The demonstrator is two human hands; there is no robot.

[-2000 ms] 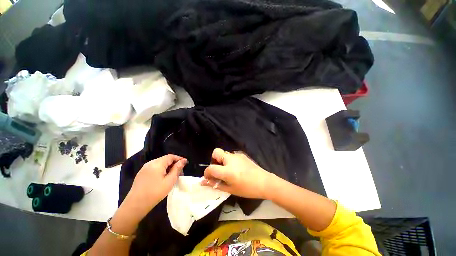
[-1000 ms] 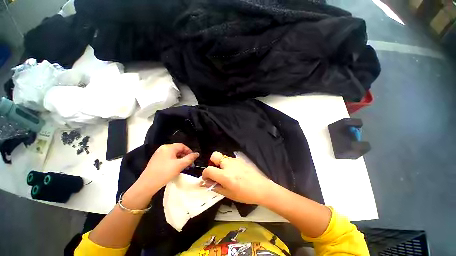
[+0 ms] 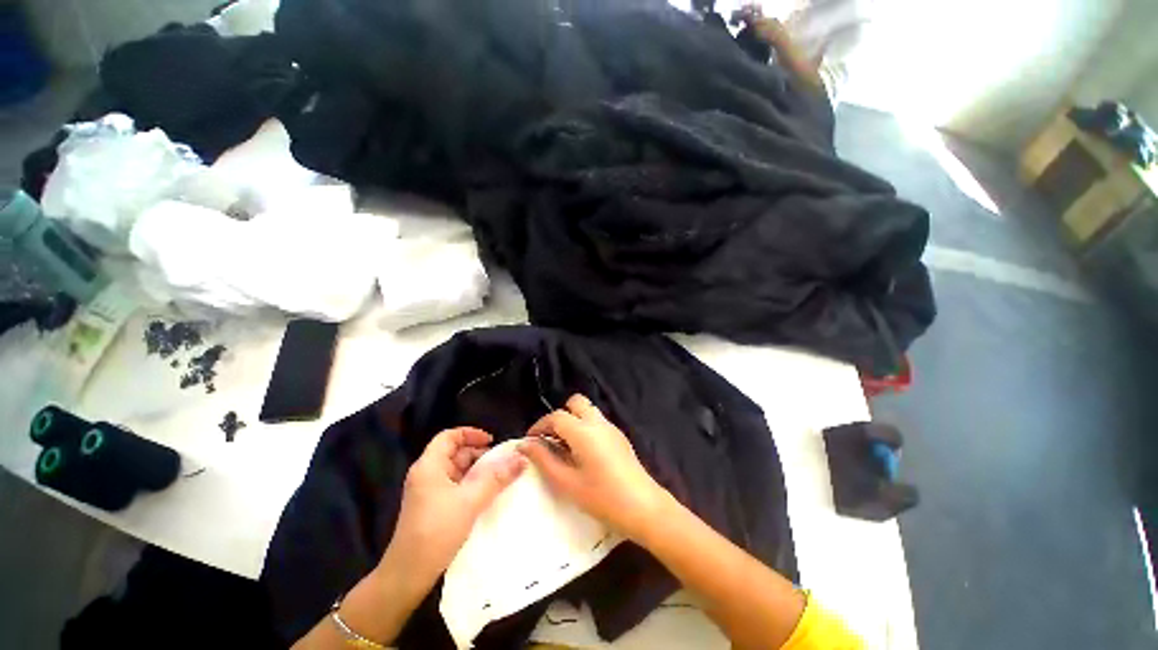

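Observation:
The black garment is spread on the white tabletop in front of me. A curved white piece, perhaps a shoulder pad, lies on it, with dark dashed stitches along its lower right edge. My left hand pinches the pad's upper left edge between thumb and fingers. My right hand is at the pad's top edge, fingers bent close together and nearly meeting the left fingertips. A thin metal glint shows at the right fingers; whether it is a needle or snips I cannot tell.
A large dark garment heap lies at the back. White bundles, a phone, small black bits and thread cones are at left. A notched dark block sits at the right table edge. Part of a person's hand shows beyond the heap.
The view has shifted, showing more at the back. The pad's top edge is now raised to the fingertips of both hands. My left hand has moved onto the pad's edge.

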